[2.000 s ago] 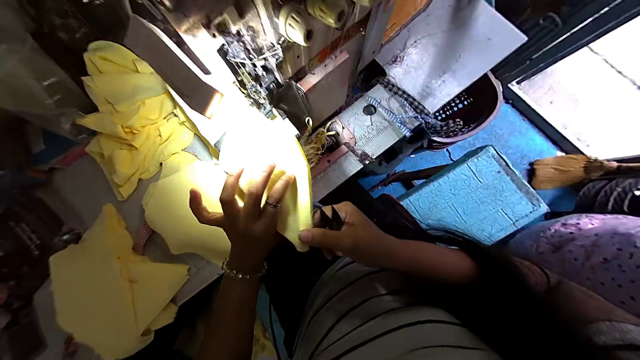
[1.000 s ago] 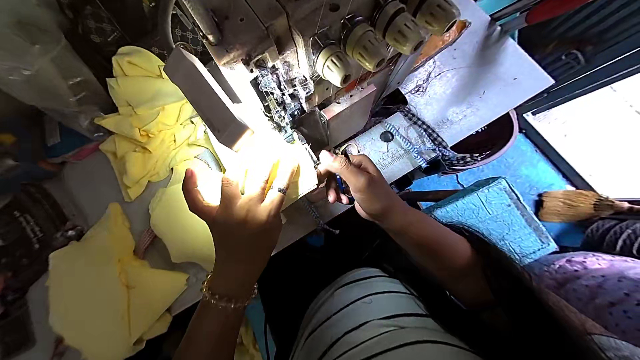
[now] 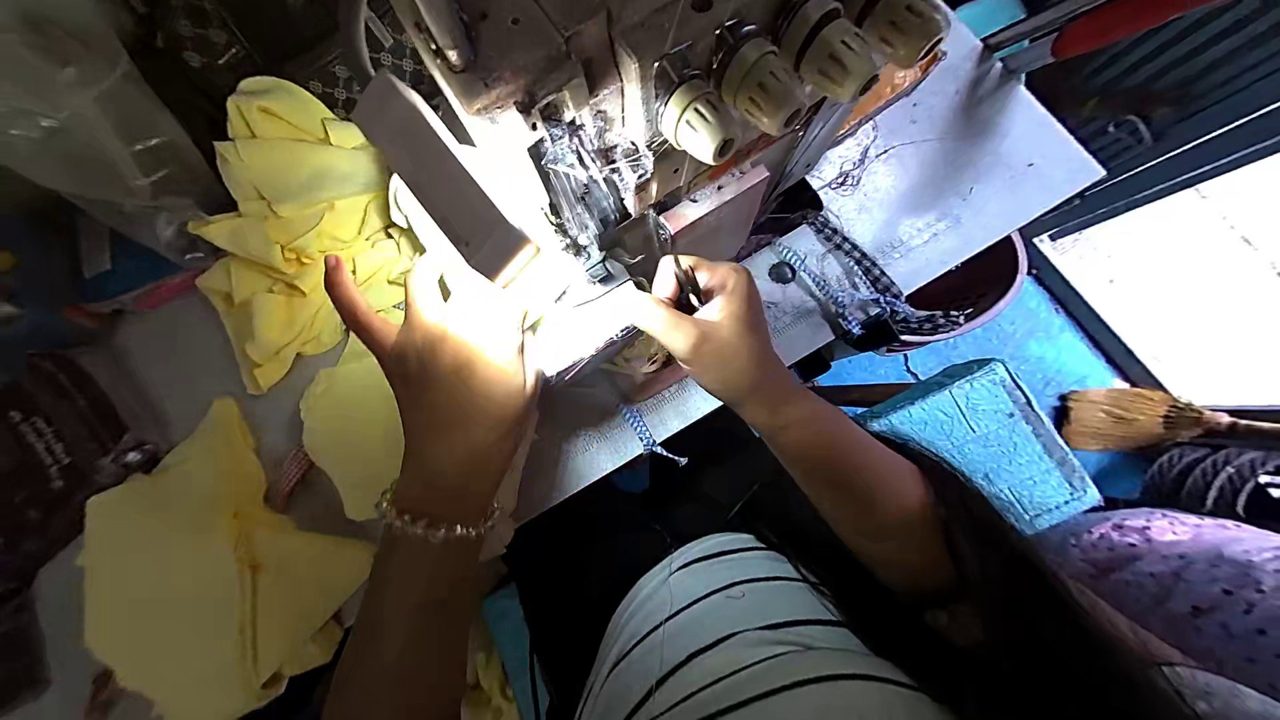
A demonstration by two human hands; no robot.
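Note:
Under the lamp glare, my left hand [image 3: 455, 365] lies with spread fingers on yellow fabric beside the needle area of an overlock sewing machine [image 3: 590, 180]. My right hand [image 3: 715, 325] is closed around small dark-handled scissors or thread snips [image 3: 688, 283], near the machine's presser foot. A yellow fabric piece [image 3: 352, 430] extends out at the left of my left wrist. The fabric under my left fingertips is washed out by the light, so its edge is hard to see.
Crumpled yellow fabric [image 3: 300, 220] and flat yellow pieces [image 3: 210, 570] lie on the table at left. Beige tension knobs [image 3: 700, 122] stand above my right hand. A blue box-like object [image 3: 990, 440], a basket [image 3: 975, 290] and a straw broom [image 3: 1130, 420] are at right.
My right hand has moved from the fabric's near end up toward the machine's needle area, with the snips in it. My left hand has moved closer to the machine. The view has shifted.

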